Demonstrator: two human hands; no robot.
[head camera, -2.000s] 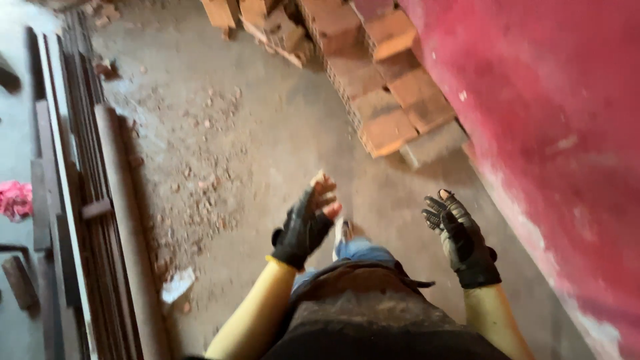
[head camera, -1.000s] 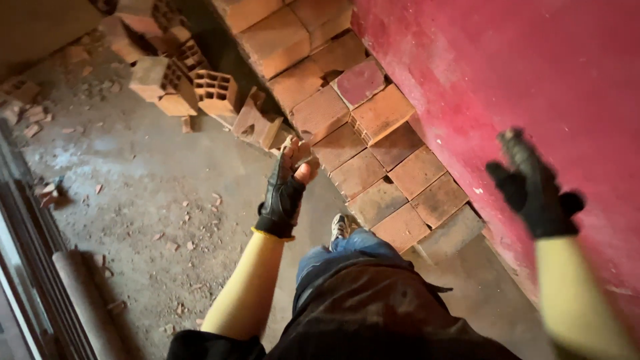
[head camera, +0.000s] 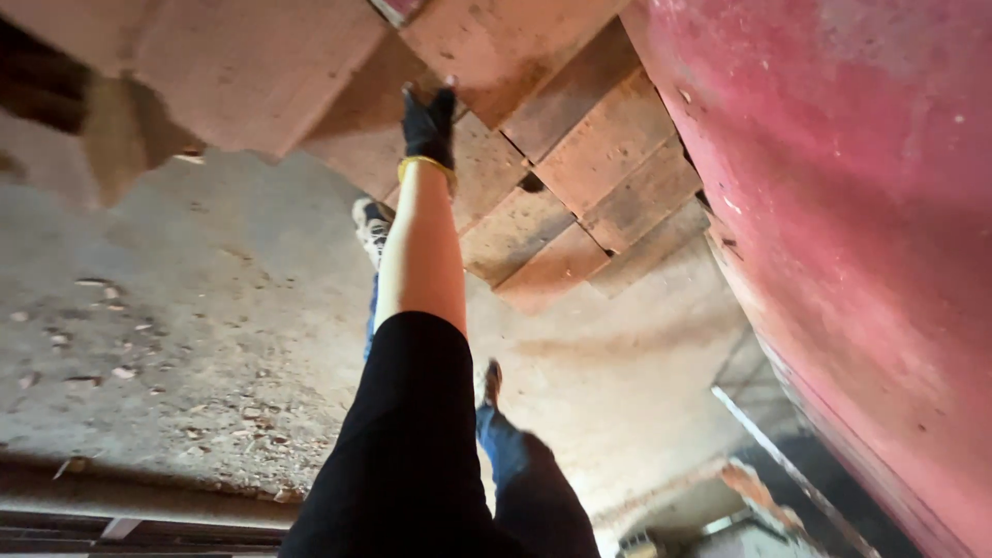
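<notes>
My left hand, in a dark fingerless-looking glove with a yellow cuff, reaches out over the stacked orange hollow clay bricks. Its thumb and fingers are spread apart, with nothing seen between them. Whether the fingertips touch a brick cannot be told. The bricks lie in close rows with dark smudges on their faces, and the lower end of the stack is just right of my forearm. My right hand is out of the picture.
A red painted wall borders the bricks on the right. Rubble litters the concrete floor at left. A long pipe lies at lower left. A pale bar slants at lower right. My shoe is beside the stack.
The view has turned and come nearer to the bricks. My left hand has moved over the stack; my right hand, seen near the wall earlier, has left the view.
</notes>
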